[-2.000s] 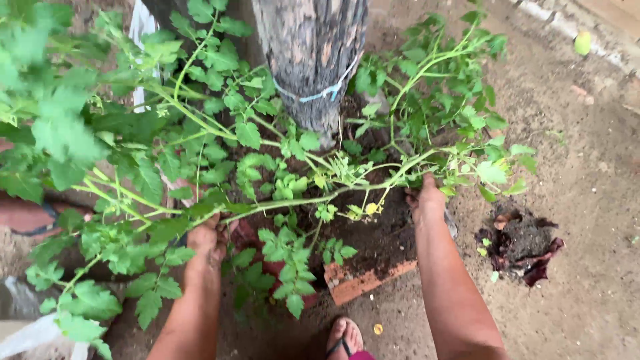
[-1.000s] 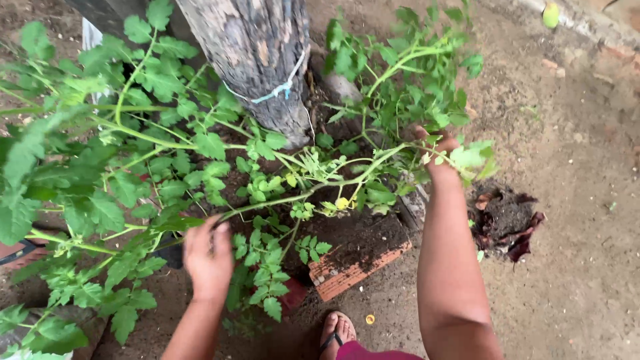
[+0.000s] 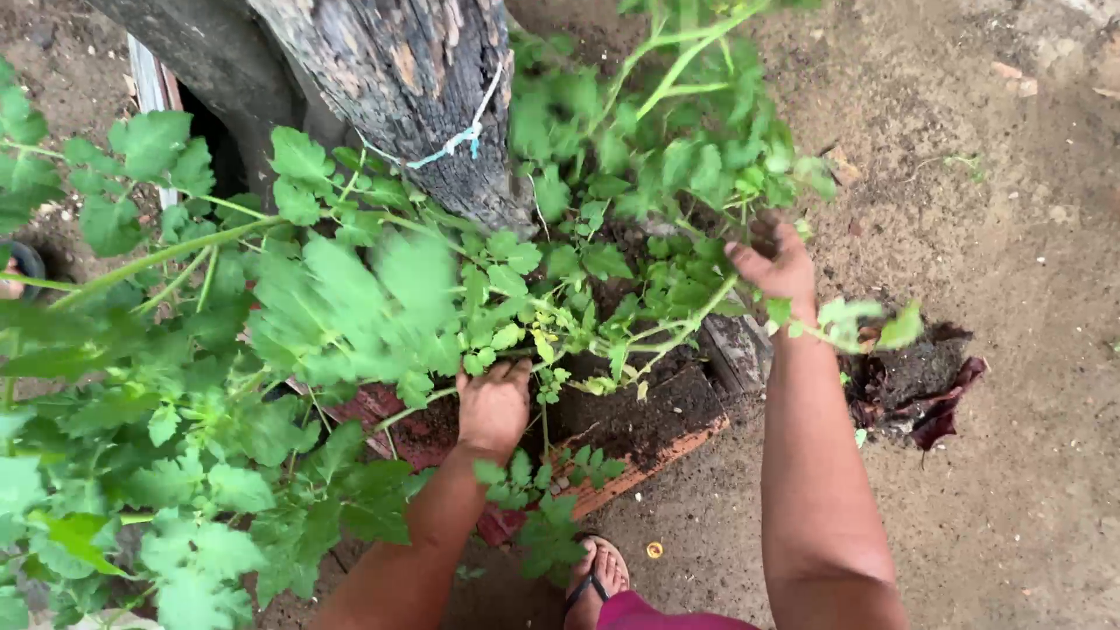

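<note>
Leafy tomato-like plants (image 3: pixel 350 306) sprawl around the base of a weathered wooden post (image 3: pixel 429 96), which has a light-blue string (image 3: pixel 451 144) tied round it. My left hand (image 3: pixel 496 407) is at a long green stem in the middle, its fingertips partly hidden by leaves; whether they close on the stem is unclear. At the right clump of foliage, my right hand (image 3: pixel 777 262) has its thumb and fingers among stems, and its grip cannot be made out. A thin leafy shoot crosses over the right wrist. Dark soil (image 3: pixel 630 416) lies below the stems, behind a red brick edge (image 3: pixel 652 468).
A clump of soil with dark red scraps (image 3: pixel 914 385) lies on the bare ground at right. A grey trunk (image 3: pixel 219 70) stands behind the post. A sandaled foot (image 3: pixel 598 573) is at the bottom, near a small yellow ring (image 3: pixel 654 549). A short wood block (image 3: pixel 737 350) borders the soil.
My left hand has moved right along the stem, closer to the yellowing leaves. My right hand remains at the right clump, whose stems have shifted. The view has moved closer.
</note>
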